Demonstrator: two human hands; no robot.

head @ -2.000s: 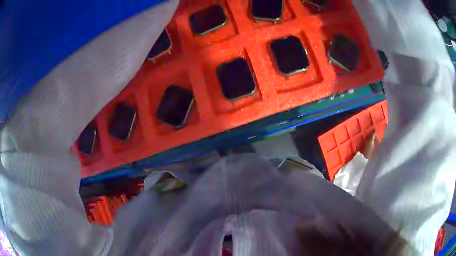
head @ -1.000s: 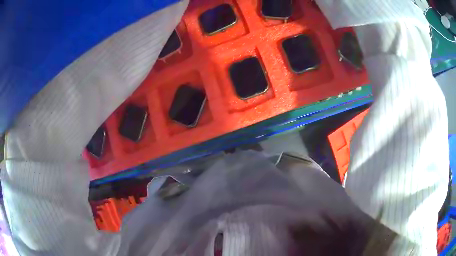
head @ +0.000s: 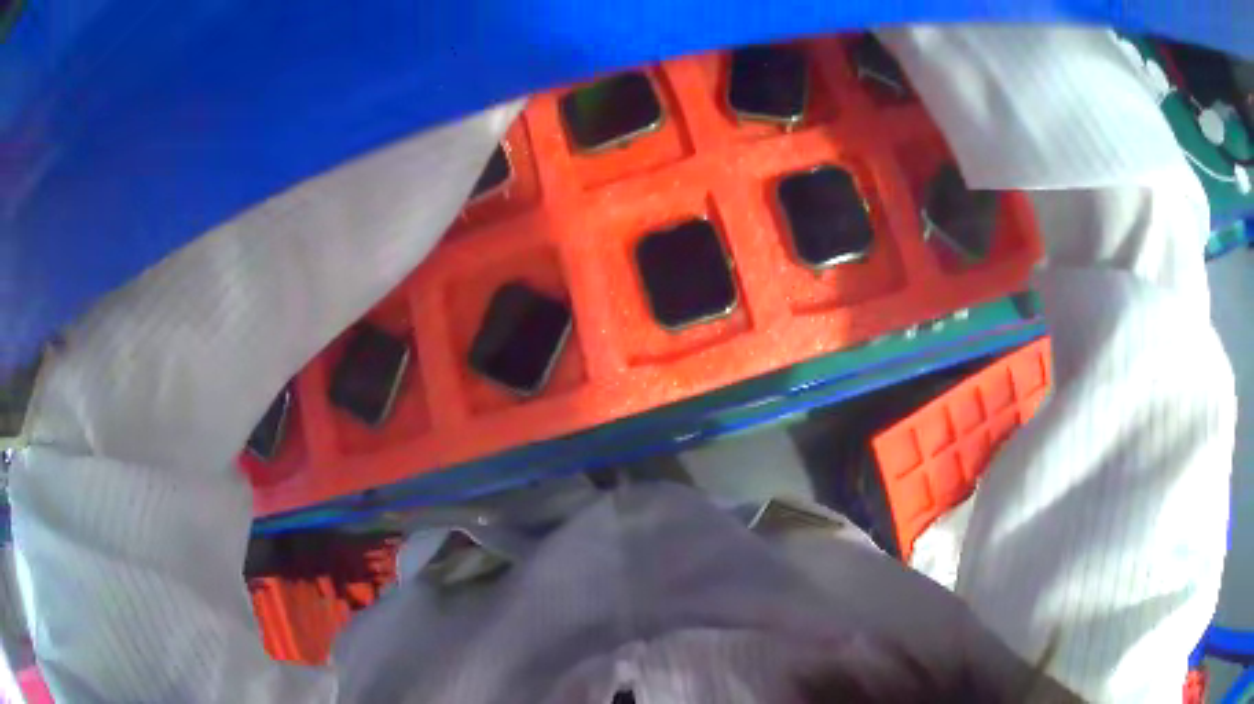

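Observation:
A red-orange pocketed tray (head: 605, 316) lies on the bench in front of me. Several dark smartwatch units sit one to a pocket, such as one near the middle (head: 686, 272), one to its right (head: 827, 216) and one turned diagonally (head: 520, 337). Their screens are dark. My two white striped sleeves reach forward over the left and right ends of the tray. Both of my hands are out of the picture, beyond the blue brim across the top.
The green bench edge with blue trim (head: 811, 387) runs below the tray. Another red-orange pocketed tray (head: 963, 429) is lower right, beside a white sleeve end. Stacked red-orange trays (head: 314, 605) are lower left. White charging pucks (head: 1213, 127) with thin cables lie at upper right.
The view has tilted, so the tray appears lower and the blue brim covers more of the top. The right sleeve has shifted inward over the tray's right end. The watches keep their pockets.

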